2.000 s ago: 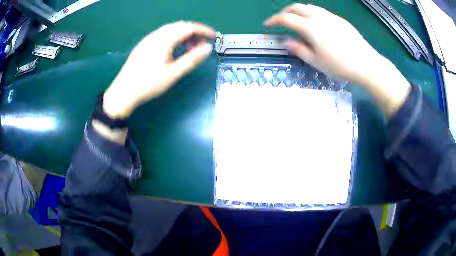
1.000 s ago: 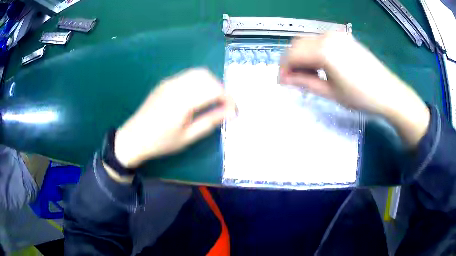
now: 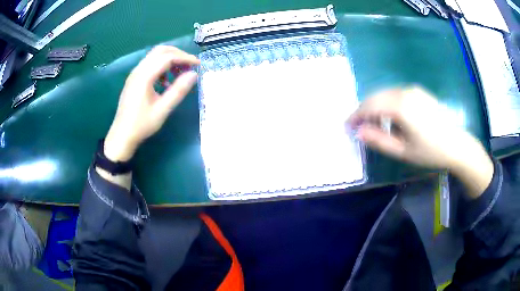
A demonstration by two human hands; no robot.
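Note:
The clear blister tray (image 3: 205, 142) lies flat on the bench in front of me, its middle glaring white and its rounded pockets showing along the far side. A silver-grey metal bar (image 3: 265, 25) lies just beyond the tray's far edge, untouched. My left hand (image 3: 149, 96) is at the tray's upper left edge, thumb and forefinger curved toward each other. My right hand (image 3: 413, 128) is blurred at the tray's right edge, fingers bent. Whether either hand grips the tray or a small part cannot be made out.
Several short metal bars (image 3: 47, 71) lie at the left of the green bench. Dark bars (image 3: 419, 5) lie at the far right, beside white sheets (image 3: 499, 85). A metal frame (image 3: 17, 31) stands at the far left. A blue object (image 3: 59, 244) is below the bench edge.
The view has shifted. My left hand has moved from over the tray's left side to its upper left edge. My right hand has moved from the tray's far part to its right edge.

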